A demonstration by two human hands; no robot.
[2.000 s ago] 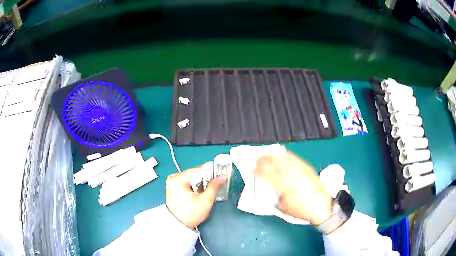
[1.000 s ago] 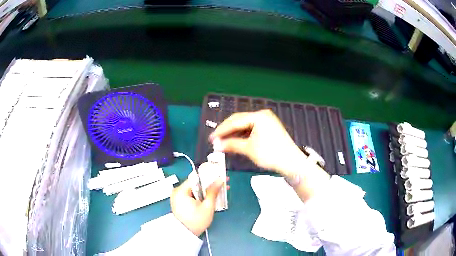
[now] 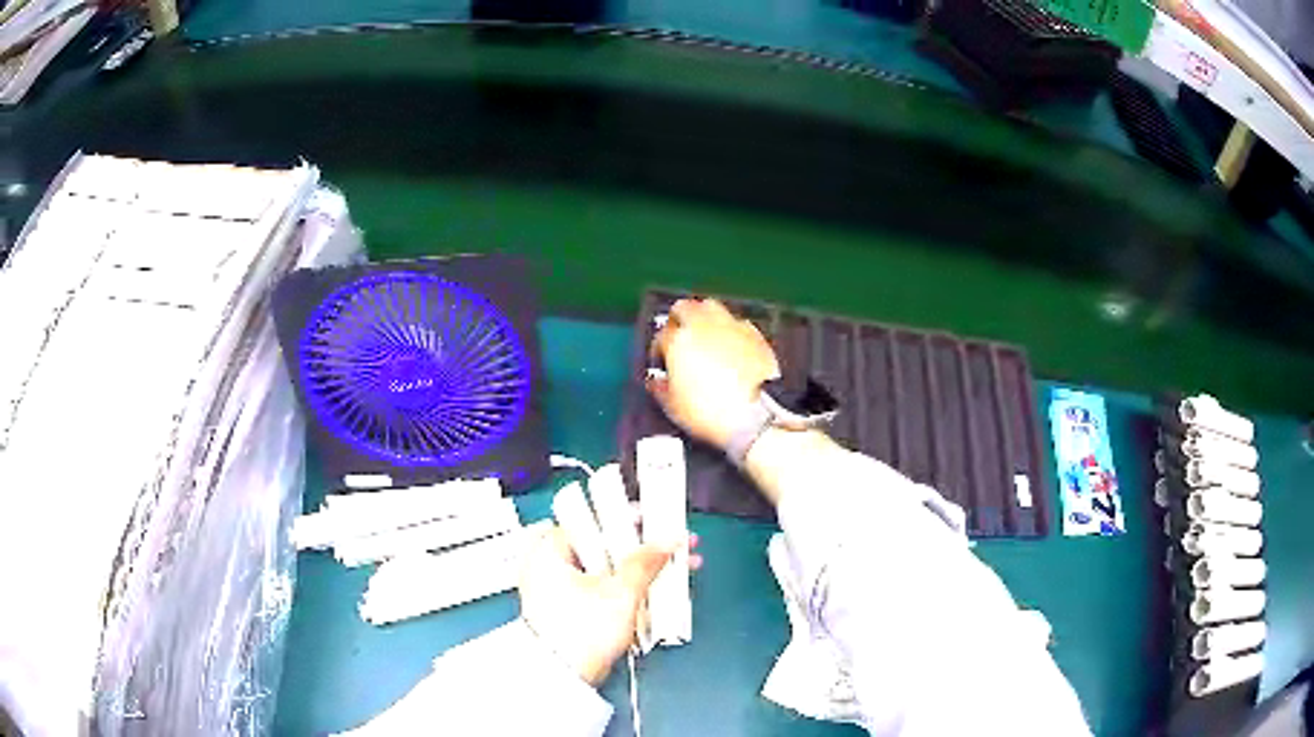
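Observation:
My left hand (image 3: 588,598) holds several long white housings at the bench's front centre. One housing (image 3: 664,526) stands out between thumb and fingers, and the others fan out to its left. My right hand (image 3: 713,372) is over the left end of the black ribbed tray (image 3: 922,418), fingers at the small white inserts (image 3: 657,373). Its fingertips are partly hidden, so I cannot tell if it grips one. A white cloth (image 3: 807,677) lies partly under my right sleeve.
A desk fan (image 3: 415,370) stands left, with loose white housings (image 3: 432,554) before it. Plastic-wrapped white stacks (image 3: 159,432) are far left. A blue-white sachet (image 3: 1087,461) lies right of the tray. A black tray of white housings (image 3: 1222,547) is far right. A thin cord (image 3: 634,698) passes my left hand.
My right hand has moved from the cloth up to the housing in my left hand, then to the tray's inserts. The view has shifted, moving the bench items rightward and down.

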